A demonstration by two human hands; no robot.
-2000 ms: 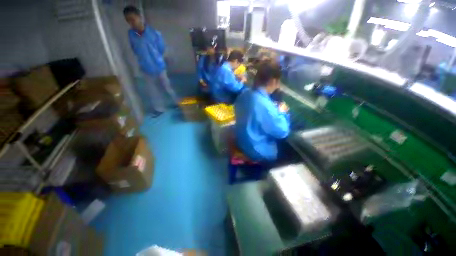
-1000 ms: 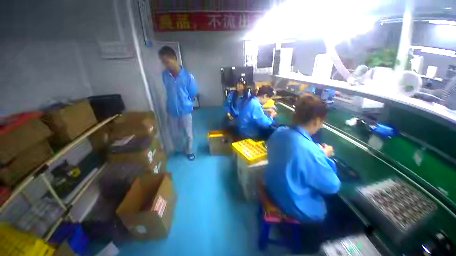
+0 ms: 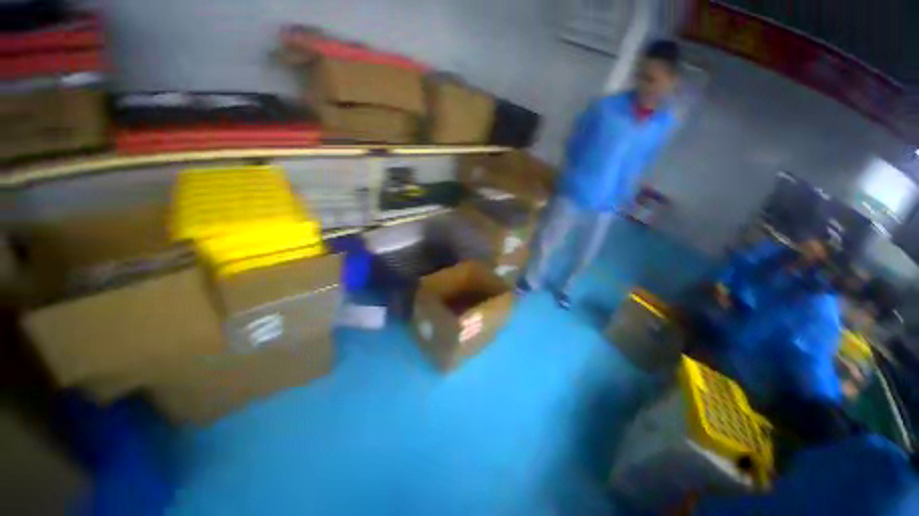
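Neither of my hands is in the picture. Nearest in front of me on the blue floor is an open brown carton (image 3: 458, 314) with a red and white label. To its left, yellow perforated trays (image 3: 247, 217) are stacked on a closed brown carton (image 3: 287, 302). At the lower right, another yellow perforated tray (image 3: 728, 413) lies tilted in view on a pale grey box (image 3: 655, 454). The frame is blurred.
A shelf (image 3: 252, 158) along the wall bears cartons and black and red trays. A person in blue (image 3: 615, 151) stands by the wall. Seated workers in blue (image 3: 786, 323) are at the right, cut off or blurred. A smaller box (image 3: 645, 328) stands between.
The view has swung left and tilted, from the bench towards the shelf and cartons. The bench with its silver-grey tray has mostly left the picture. The standing person now appears right of centre.
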